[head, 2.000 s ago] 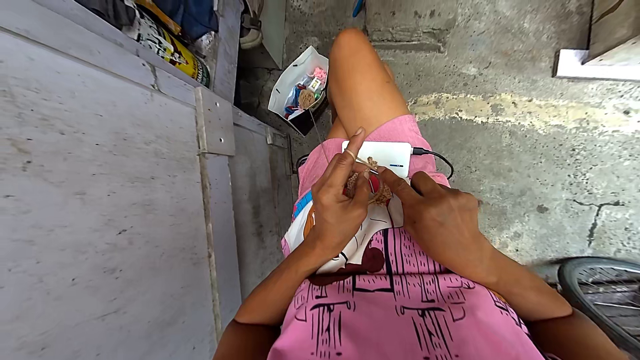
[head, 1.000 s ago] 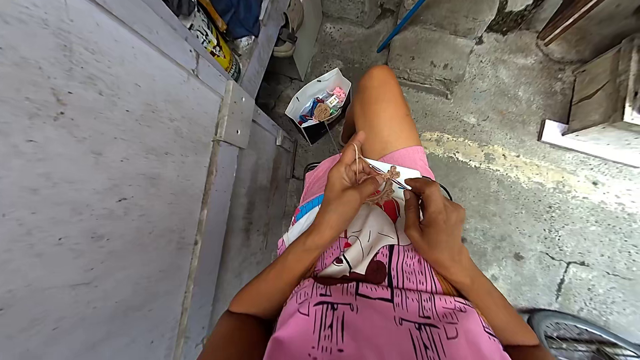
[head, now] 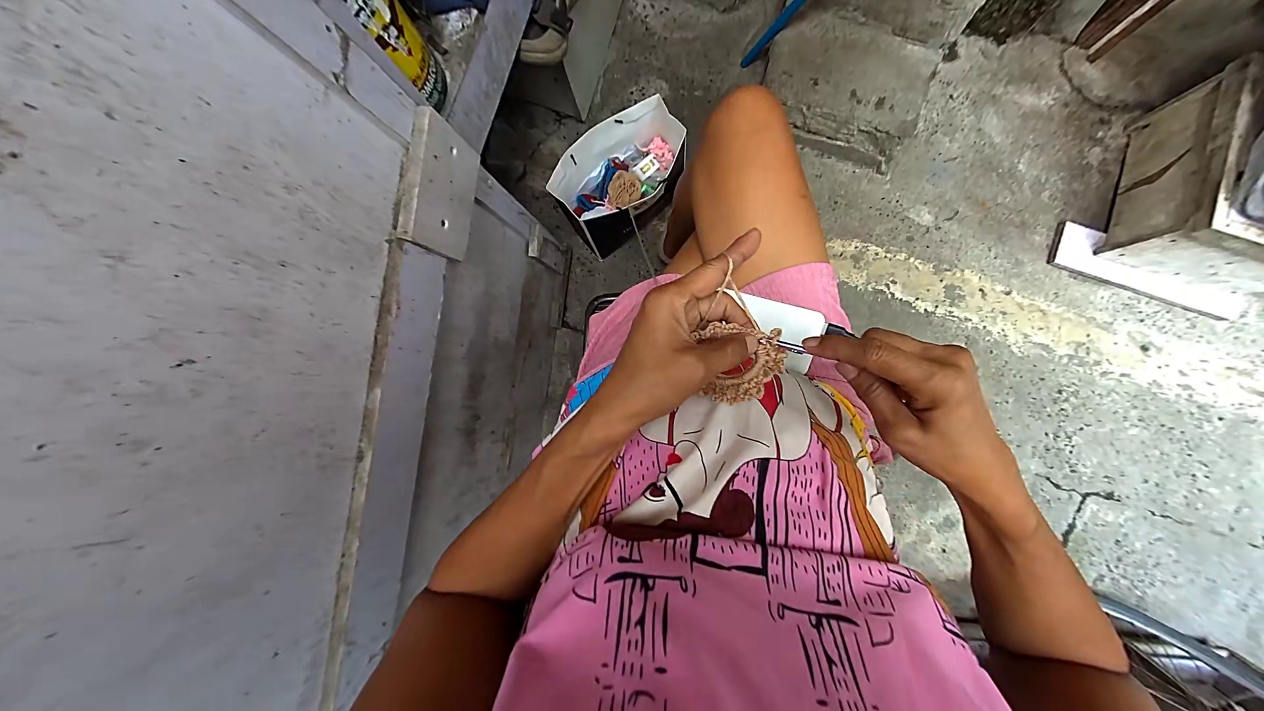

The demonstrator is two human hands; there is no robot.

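My left hand [head: 681, 341] pinches the edge of a round tan crochet piece [head: 743, 380], and tan yarn [head: 729, 286] loops over its raised index finger. A thin metal crochet hook [head: 790, 347] is held by my right hand [head: 913, 390], its tip at the upper right edge of the crochet piece. Behind the work, a white flat device [head: 780, 311] with a black cable lies on my lap. From a paper bag [head: 617, 138] beyond my knee, a strand runs up towards my hands; a ball of tan yarn [head: 624, 189] sits inside among other small items.
A grey painted wooden panel [head: 197, 346] stands close on my left. At the upper left are a shoe [head: 543, 41] and a yellow and black container [head: 400, 44]. Wooden furniture [head: 1165, 168] stands at the upper right, part of a wheel [head: 1185, 652] at the lower right.
My left index finger is raised with the yarn around it, and the round piece shows more plainly than two seconds ago. The view has shifted slightly.
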